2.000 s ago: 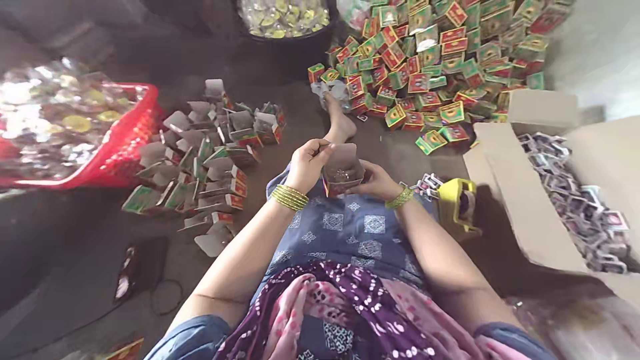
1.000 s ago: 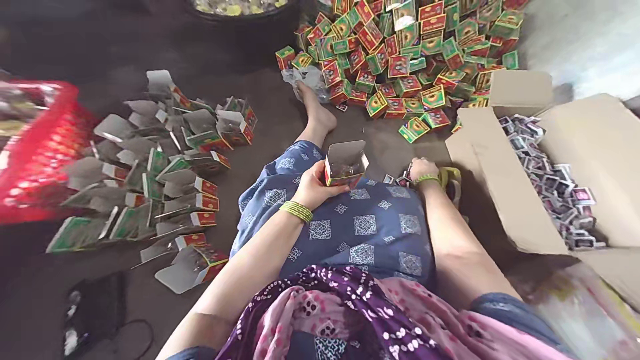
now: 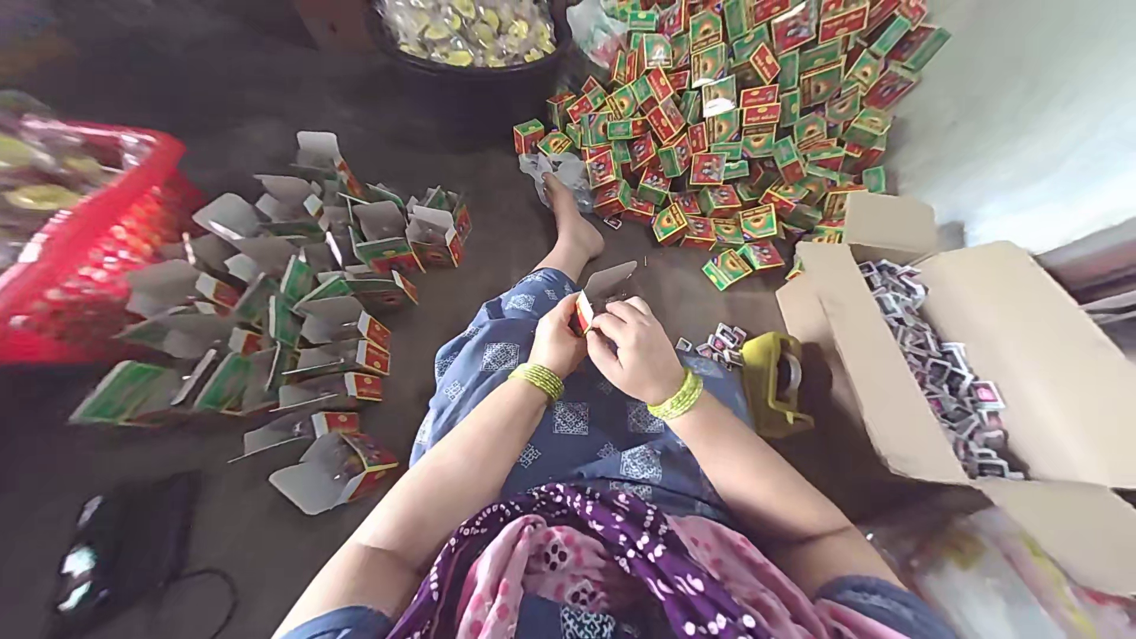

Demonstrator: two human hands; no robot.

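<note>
My left hand (image 3: 559, 337) holds a small red and green cardboard box (image 3: 607, 286) above my lap, its grey flap raised. My right hand (image 3: 635, 346) is at the box's near right side, fingertips bent against it; whether they pinch something small is hidden. Just right of that hand, several small dark-and-white framed pieces (image 3: 723, 342) lie beside a yellow tape dispenser (image 3: 770, 386). Many open boxes of the same kind (image 3: 333, 319) stand and lean on the floor to the left.
Closed red and green boxes (image 3: 710, 124) form a large heap ahead on the right. A cardboard carton (image 3: 852, 355) with small framed pieces stands at right. At left is a red basket (image 3: 133, 204) with wrapped items; a black tub (image 3: 470, 71) stands ahead. A black device (image 3: 124, 541) lies lower left.
My right hand has come from beside the small framed pieces, where it was a second ago, to the box in my left hand. The view has swung somewhat.
</note>
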